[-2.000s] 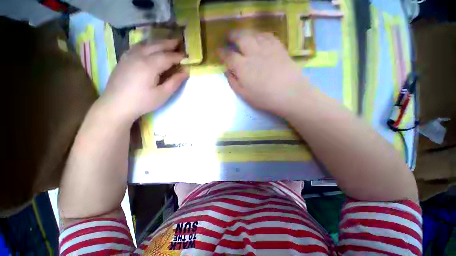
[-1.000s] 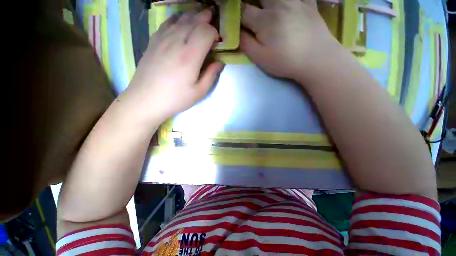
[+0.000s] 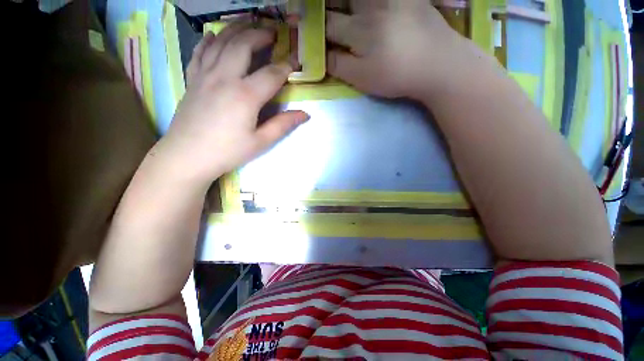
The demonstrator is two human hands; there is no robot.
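The yellow clamp frame (image 3: 315,46) stands over the shiny base plate (image 3: 360,148) at the top of the view. My left hand (image 3: 229,99) lies flat on the left of the frame, fingers spread and thumb apart, fingertips by the frame's edge. My right hand (image 3: 388,46) lies just right of the same yellow bar, its fingers partly cut off by the top edge. Whether either hand pinches anything is hidden. Little of the material under the hands shows.
A large brown bag (image 3: 63,155) fills the left side. A black-and-red hand tool (image 3: 613,162) with a cord lies at the plate's right edge. The plate's near edge is just in front of the striped shirt.
Over two seconds the view has shifted, so the frame sits higher. My right hand has moved up against the yellow bar. Since one second ago, my left fingers have spread and shifted slightly left.
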